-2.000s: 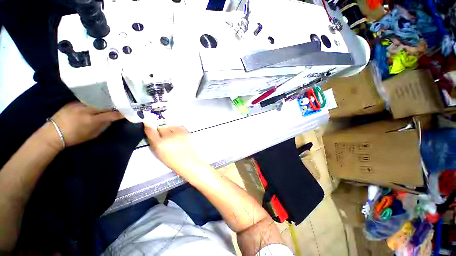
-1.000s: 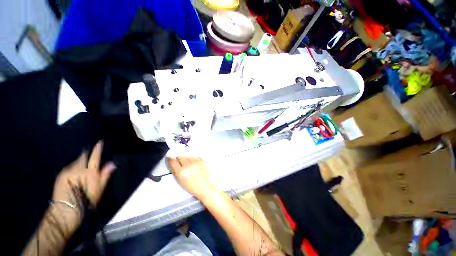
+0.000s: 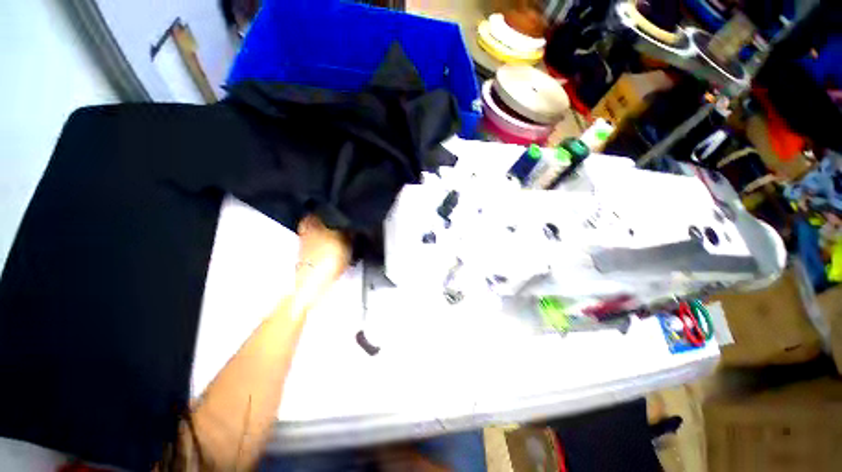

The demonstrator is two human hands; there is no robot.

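The black fabric (image 3: 111,267) lies wide and flat over the left side of the white table. A bunched part of it lies behind and left of the sewing machine head (image 3: 517,217), partly over the blue bin. My left hand (image 3: 323,253) reaches up from the bottom left and grips the lower edge of the bunched fabric, left of the machine head. Its fingertips are hidden in the cloth, and the hand is blurred. My right hand is out of the picture. No fabric shows near the presser foot area (image 3: 454,297), which is blurred.
A blue bin (image 3: 323,46) stands behind the table. Thread cones (image 3: 552,166) and tape rolls (image 3: 528,95) stand behind the machine. A green tool (image 3: 555,313) and scissors on a blue packet (image 3: 685,327) lie on the right. Cardboard boxes (image 3: 771,323) stand beyond the table.
The view has swung left. The fabric has come away from the presser foot area. My left hand has moved from the flat cloth to the bunched part. My right hand has left the picture.
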